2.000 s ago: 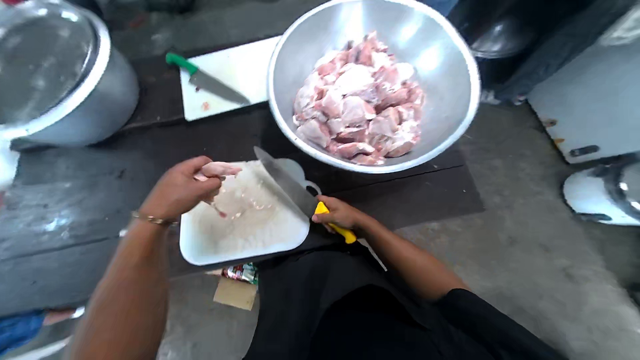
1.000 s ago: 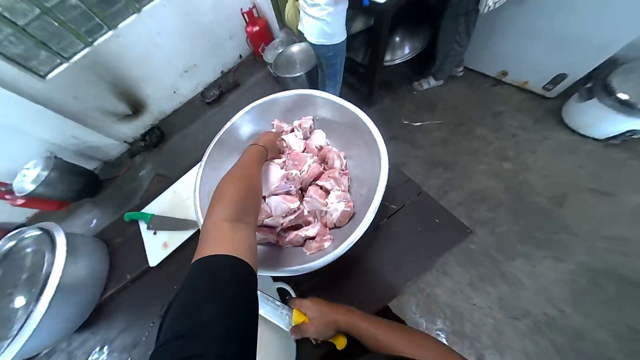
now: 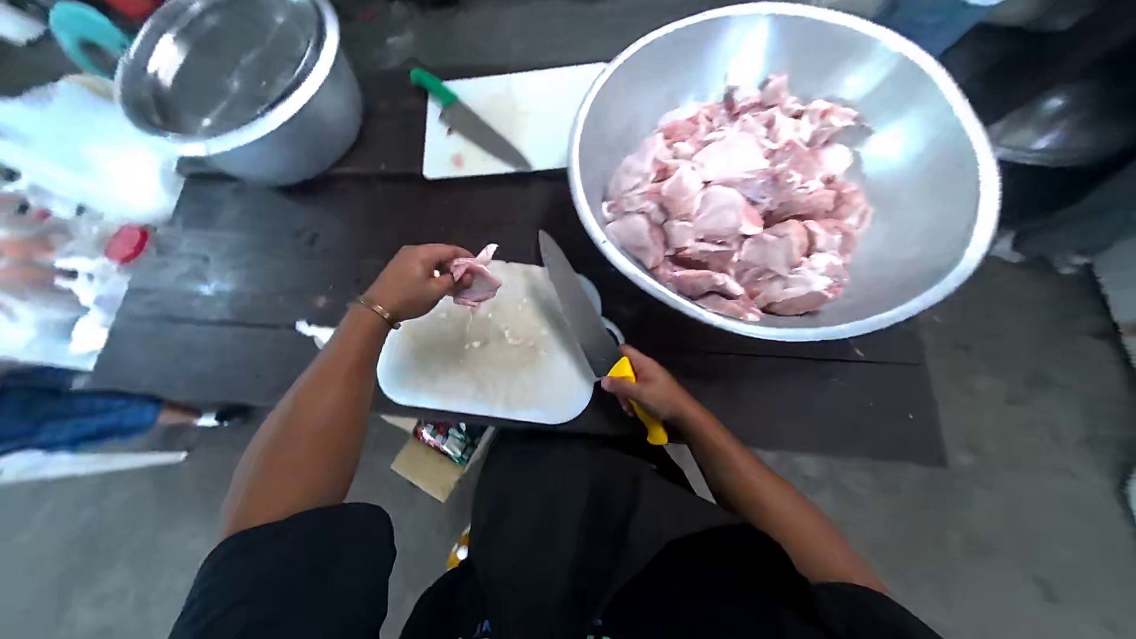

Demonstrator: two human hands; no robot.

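Note:
My left hand (image 3: 415, 280) pinches a piece of raw meat (image 3: 477, 277) over the upper left of a white cutting board (image 3: 484, 390). Small scraps lie on that board. In my right hand (image 3: 652, 390) is the yellow handle of a large knife (image 3: 575, 306), its blade slanting up and left over the board's right side. Beyond it stands a wide metal bowl (image 3: 923, 195) holding many pieces of raw meat (image 3: 737, 204). Left of the bowl, a green-handled knife (image 3: 484, 133) rests on a second white cutting board (image 3: 555, 111).
A lidded metal pot (image 3: 297, 133) stands at the back left of the dark table (image 3: 240, 275). Further left are plastic bags and a red lid (image 3: 127, 243). Below the table edge is an open cardboard box (image 3: 429, 469) with packets. Part of a person's leg (image 3: 89, 411) shows at far left.
My left hand was in the bowl a second ago and is back over the near board with a piece of meat. My right hand still holds the yellow-handled knife. The view has swung back down.

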